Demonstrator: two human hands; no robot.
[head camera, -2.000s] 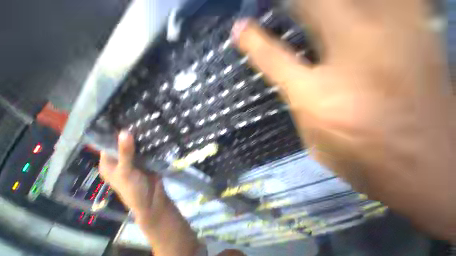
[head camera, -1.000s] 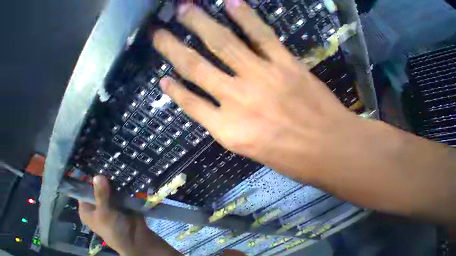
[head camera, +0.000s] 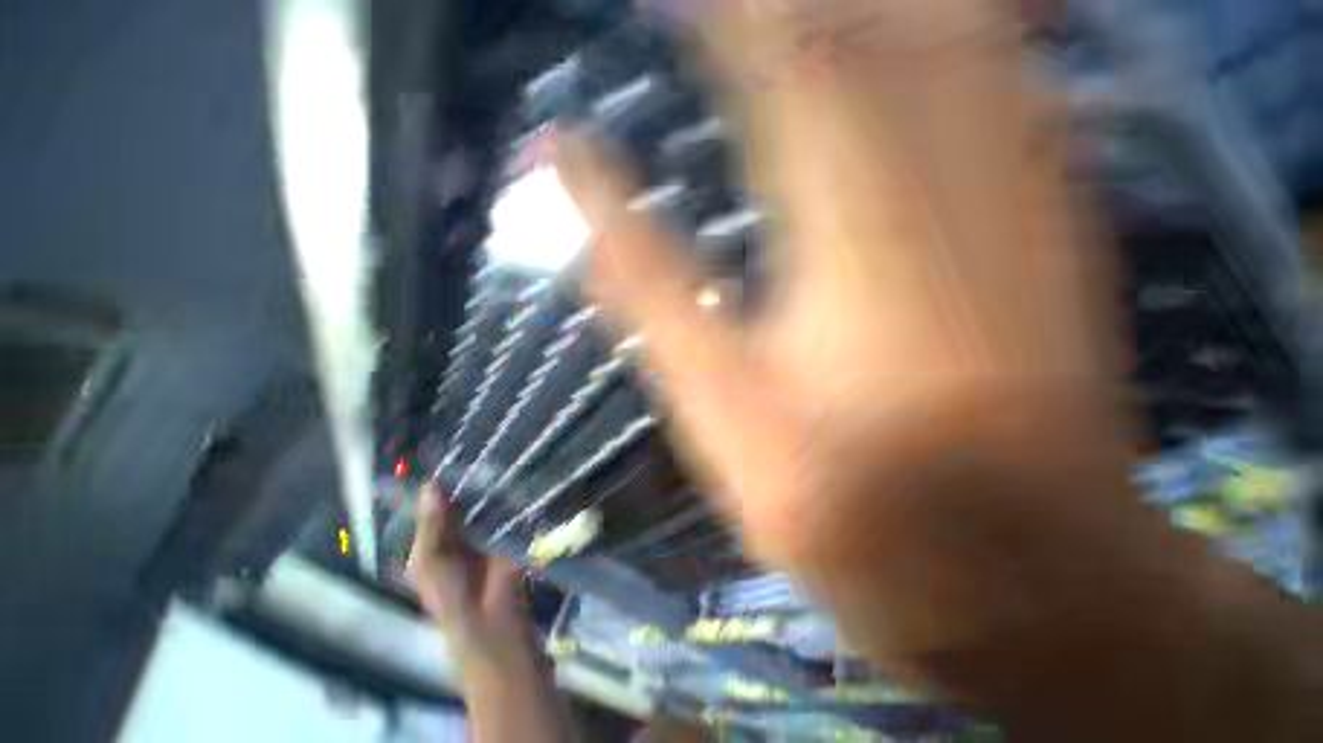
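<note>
The frame is strongly blurred. Black PCB panels (head camera: 537, 392) with rows of white marks lie in the rack trolley (head camera: 331, 218), with a bright white patch near their upper left. My right hand (head camera: 871, 290) is large and close to the camera over the right part of the panels, thumb apart from the palm; its fingertips are cut off at the top edge, and I cannot tell if it holds anything. My left hand (head camera: 472, 588) is small, at the panels' lower left edge by the rack bar, thumb pointing up; its grip is unclear.
Yellowish padding (head camera: 566, 537) sits on the rack bar right of my left hand. Pale panels (head camera: 769, 595) and more padding show in lower tiers. A pale flat surface (head camera: 218, 682) is at the lower left. Small red and yellow lights glow behind the left post.
The view has turned and blurred. My right hand appears larger and closer, and its fingers no longer show spread over the panels. My left hand remains near the panels' lower left edge.
</note>
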